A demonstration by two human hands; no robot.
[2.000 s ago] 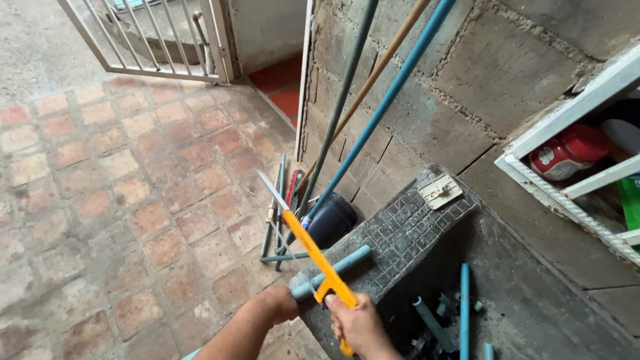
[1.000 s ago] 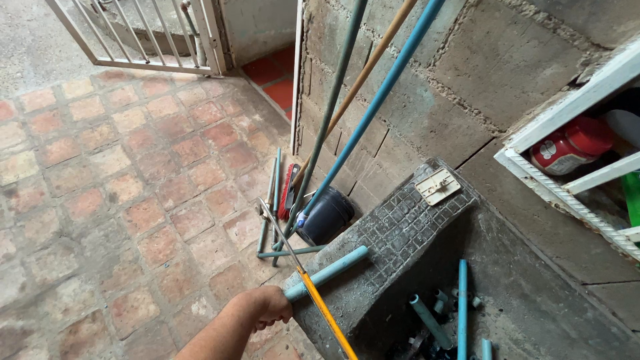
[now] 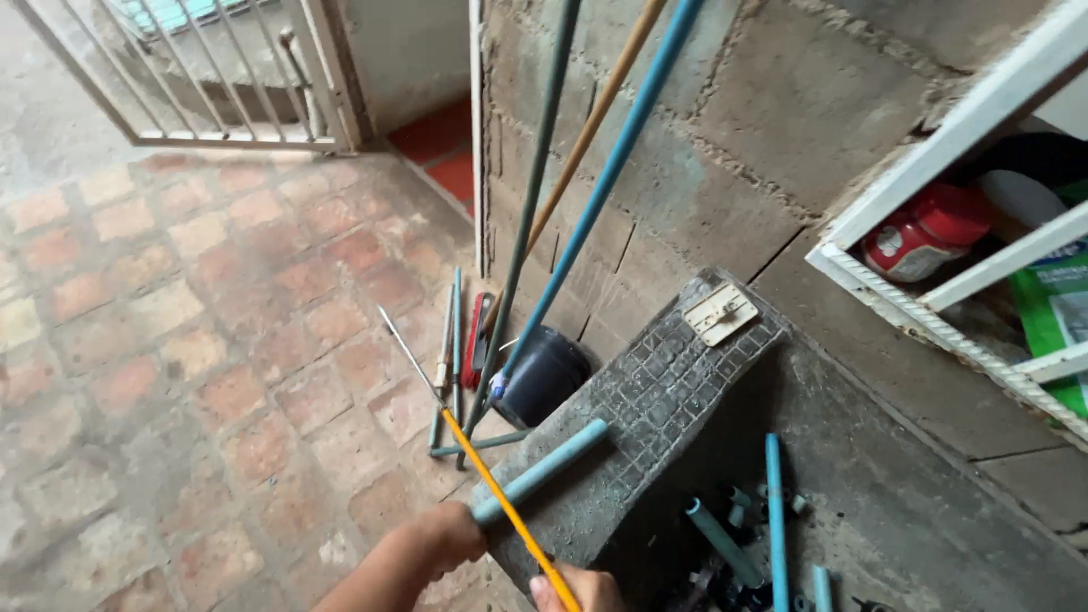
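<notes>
A light blue-green plastic pipe (image 3: 552,467) lies across the grey concrete ledge of a basin. Around its near end my left hand (image 3: 446,535) is closed, pressing at the ledge's edge. My right hand (image 3: 582,588), at the bottom of the view, grips a hacksaw with a yellow frame (image 3: 501,497). The saw is seen nearly edge-on and crosses over the pipe just beyond my left hand, its metal front end pointing up and left over the floor. Whether the blade touches the pipe cannot be told.
Cut pipes (image 3: 775,518) and fittings lie in the basin. A white plate (image 3: 721,314) rests on the ledge's textured far part. Beyond are a dark bucket (image 3: 544,374), a red tool (image 3: 478,344), floor pipes and tall poles against the block wall. A white-framed shelf (image 3: 943,340) juts in at right.
The hacksaw has turned from showing its yellow frame broadside to nearly edge-on. My left hand still holds the pipe on the ledge.
</notes>
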